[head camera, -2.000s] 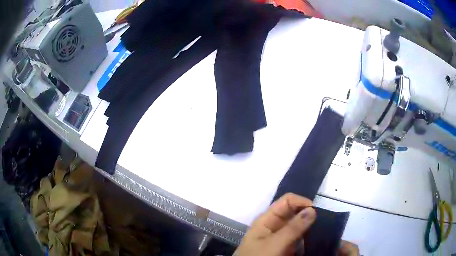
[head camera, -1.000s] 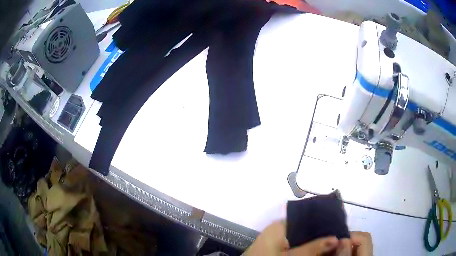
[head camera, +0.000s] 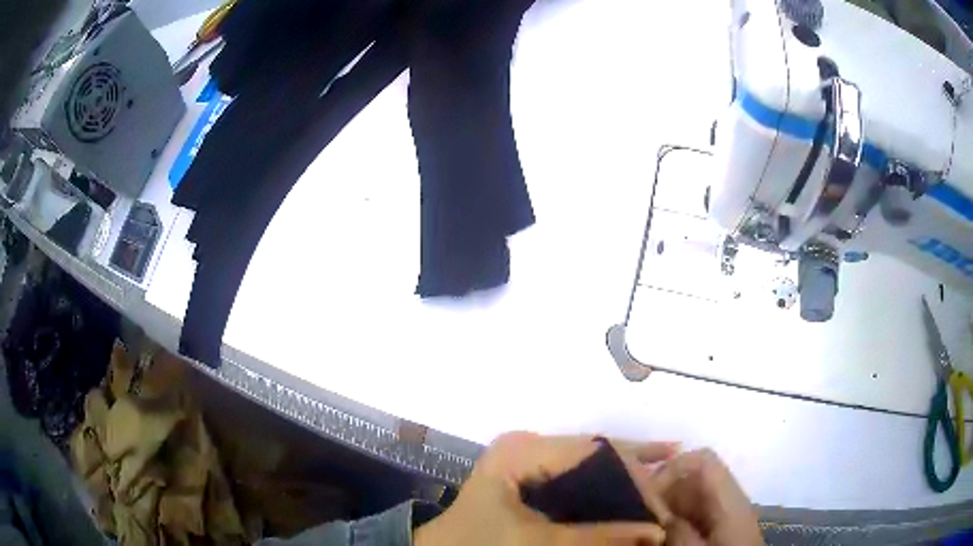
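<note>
A black fabric strip (head camera: 597, 493) is held bunched between both hands at the near table edge; the rest of it is hidden by the hands or below the frame. My left hand (head camera: 491, 501) grips it from the left, with a grey sleeve behind. My right hand (head camera: 710, 501) pinches its right side with the fingertips. The sewing machine head (head camera: 790, 139) stands at right, with nothing under the presser foot (head camera: 736, 256). Waiting black cut pieces (head camera: 320, 139) are fanned out at upper left, and one wide piece (head camera: 461, 160) hangs down beside them.
Scissors (head camera: 939, 427) with green and yellow handles lie at far right. A grey box with a round vent (head camera: 160, 117) stands at far left. Ruler tape (head camera: 320, 411) runs along the near edge. Tan cloth (head camera: 149, 459) is heaped below the table.
The black strip came away from the machine bed to the near edge, and is now more bunched in both hands. The view has shifted, so the machine and cut pieces sit higher in the frame.
</note>
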